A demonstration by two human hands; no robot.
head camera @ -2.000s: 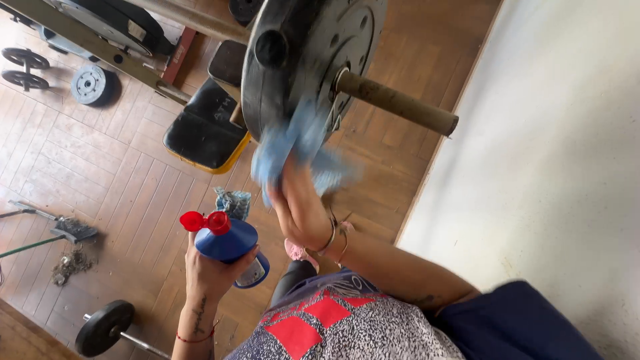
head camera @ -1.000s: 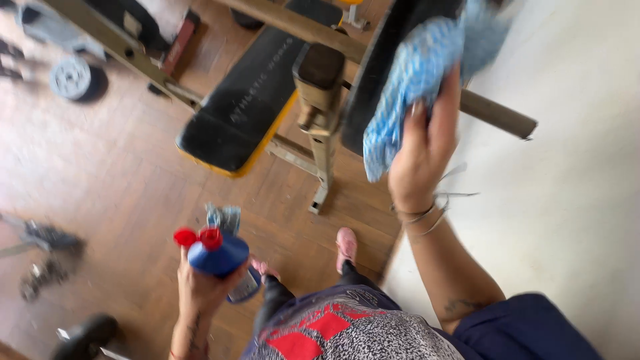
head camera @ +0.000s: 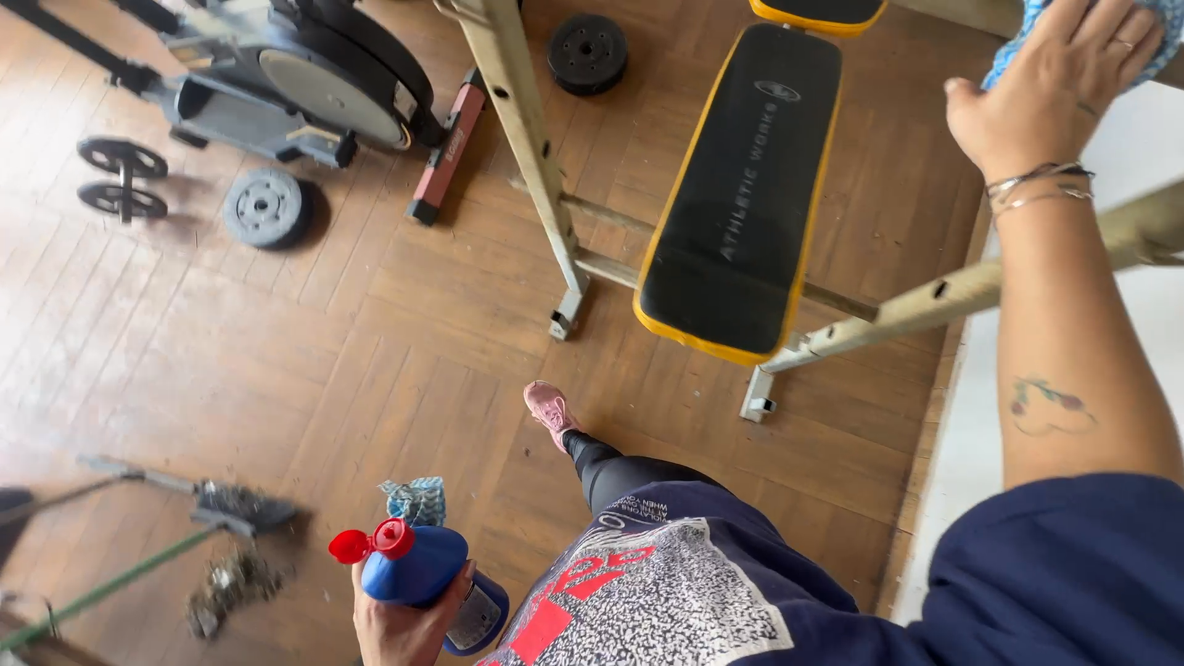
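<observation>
My left hand (head camera: 407, 620) is wrapped around a blue plastic bottle (head camera: 427, 564) whose red flip cap (head camera: 390, 538) stands open. Behind the bottle, a blue-and-white patterned cloth (head camera: 416, 500) shows; whether the hand also holds it I cannot tell. At the top right, my right hand (head camera: 1054, 88) presses a blue-and-white cloth (head camera: 1167, 32) on the rack's upper bar (head camera: 962, 13), its fingers spread over the cloth. The metal rack (head camera: 527, 139) stands around a black padded bench (head camera: 749, 194) with yellow edging.
An exercise machine (head camera: 324, 79), weight plates (head camera: 266, 208) and a small dumbbell (head camera: 124, 178) are on the wood floor at the upper left. A dustpan (head camera: 242, 507) with debris and a debris pile (head camera: 231, 587) lie lower left. A white wall (head camera: 980, 407) runs along the right.
My right hand has moved with its cloth from the black weight plate to the rack's bar. The left hand still holds the bottle. The view has shifted strongly.
</observation>
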